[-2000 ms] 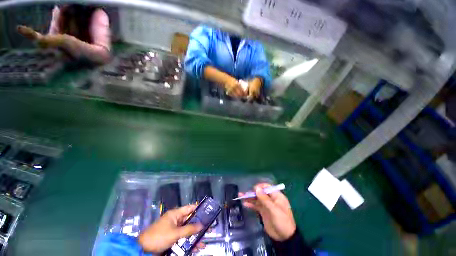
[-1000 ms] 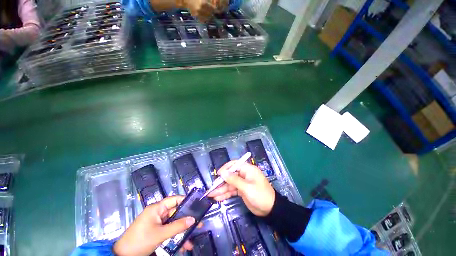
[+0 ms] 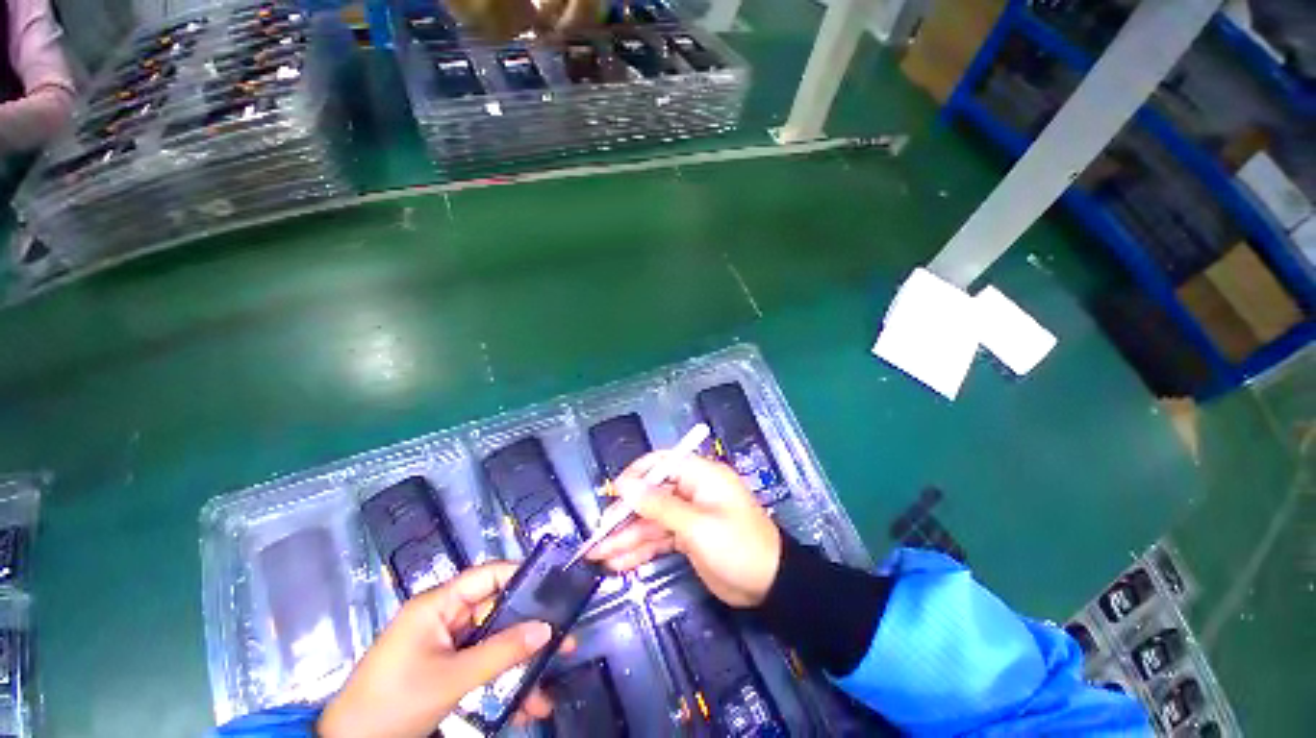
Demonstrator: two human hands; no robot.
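My left hand (image 3: 440,656) holds a black phone housing (image 3: 537,603) tilted over the clear blister tray (image 3: 274,498). Its thumb lies on the housing, and a blue-white patch shows at the lower end. My right hand (image 3: 696,526) holds slim pale tweezers (image 3: 652,479), with the tip at the upper part of the housing. Whether the tip touches it cannot be told. Several black units lie in the tray pockets; the upper left pocket (image 3: 300,577) holds no unit. Small black pads (image 3: 924,522) lie on the green mat to the right of the tray.
Stacked blister trays with units (image 3: 577,123) stand across the bench, with a person's hands above them; another stack (image 3: 188,159) is at far left. White paper (image 3: 931,335) lies by a metal post (image 3: 1075,144). A blue rack (image 3: 1126,216) stands right. Another tray (image 3: 1155,649) is lower right.
The view has tilted down. My right hand has moved left, bringing the tweezers from above the tray to the housing. My left hand still holds the housing.
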